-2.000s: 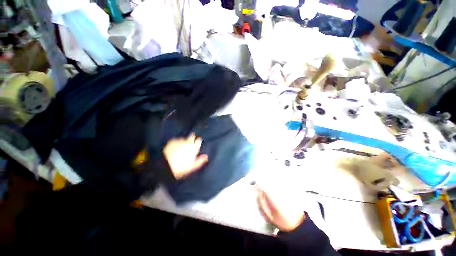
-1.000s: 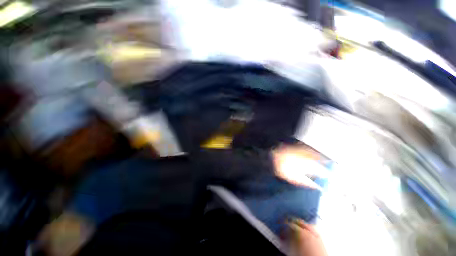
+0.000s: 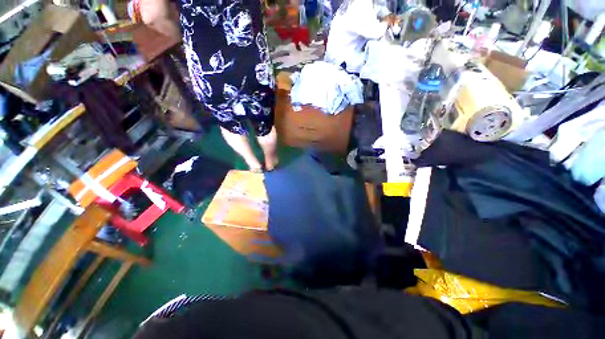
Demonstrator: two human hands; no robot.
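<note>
Dark navy cut pieces (image 3: pixel 318 215) lie over the right part of a brown taped carton (image 3: pixel 235 205) on the floor in front of me. The large dark garment bundle (image 3: pixel 517 192) lies heaped on the table at the right. Shiny yellow tape (image 3: pixel 458 291) shows under its near edge. Dark sleeves or clothing of mine cross the bottom of the picture. Neither of my hands can be made out.
A person in a black and white patterned garment (image 3: pixel 229 59) stands beyond the carton. A red stool (image 3: pixel 142 208) and a wooden bench (image 3: pixel 60 271) stand at left on the green floor. A cream machine (image 3: pixel 481 106) is at upper right. Pale cloth (image 3: pixel 325 86) lies on another box.
The view has swung left, from the sewing table to the floor and carton. The bundle now shows at the right. My hands, earlier on the dark cloth at the table, no longer show.
</note>
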